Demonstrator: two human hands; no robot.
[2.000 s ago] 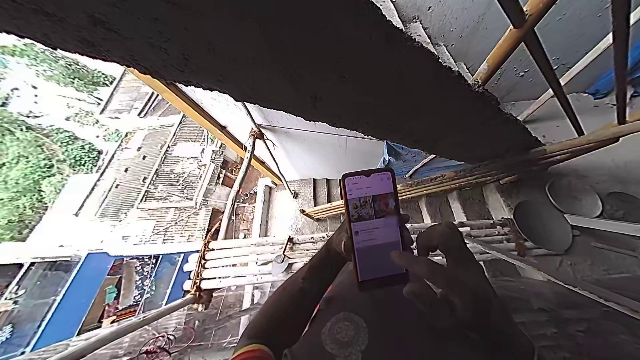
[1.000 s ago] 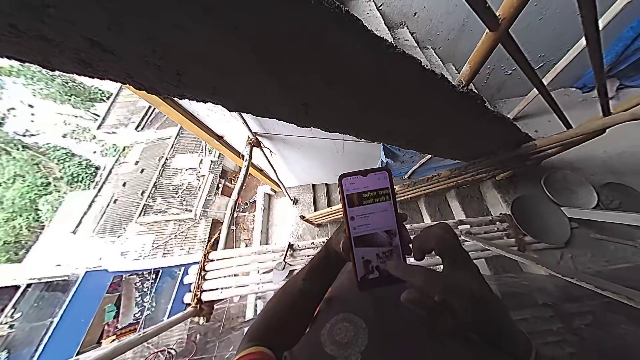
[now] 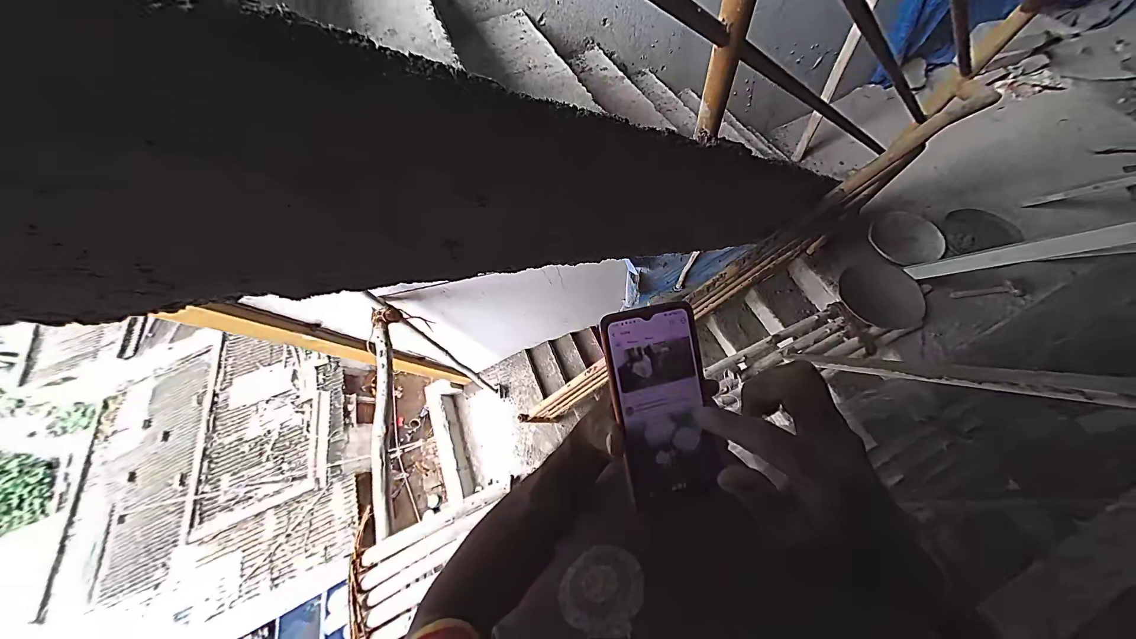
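Note:
A smartphone [image 3: 661,399] with a lit screen is held upright near the middle of the view. My left hand [image 3: 599,444] grips it from its left side and from behind, with fingertips showing at its right edge. My right hand [image 3: 790,444] is at the phone's lower right, its extended index finger over or on the screen; whether it touches the glass cannot be told. The other fingers of my right hand are bent, with nothing seen between them. Pictures and lines of writing show on the screen.
A rough concrete slab [image 3: 355,169] crosses above the phone. Concrete steps [image 3: 621,89], metal railings [image 3: 723,71] and bamboo poles [image 3: 763,266] lie beyond. Round pans [image 3: 881,297] and a pale plank [image 3: 1029,248] are at the right. Lashed poles [image 3: 426,550] stand at the lower left, above rooftops [image 3: 266,426] far below.
The pictures on the phone screen have changed. My left hand still holds the phone, and my right index finger stays by the screen. The view has shifted somewhat.

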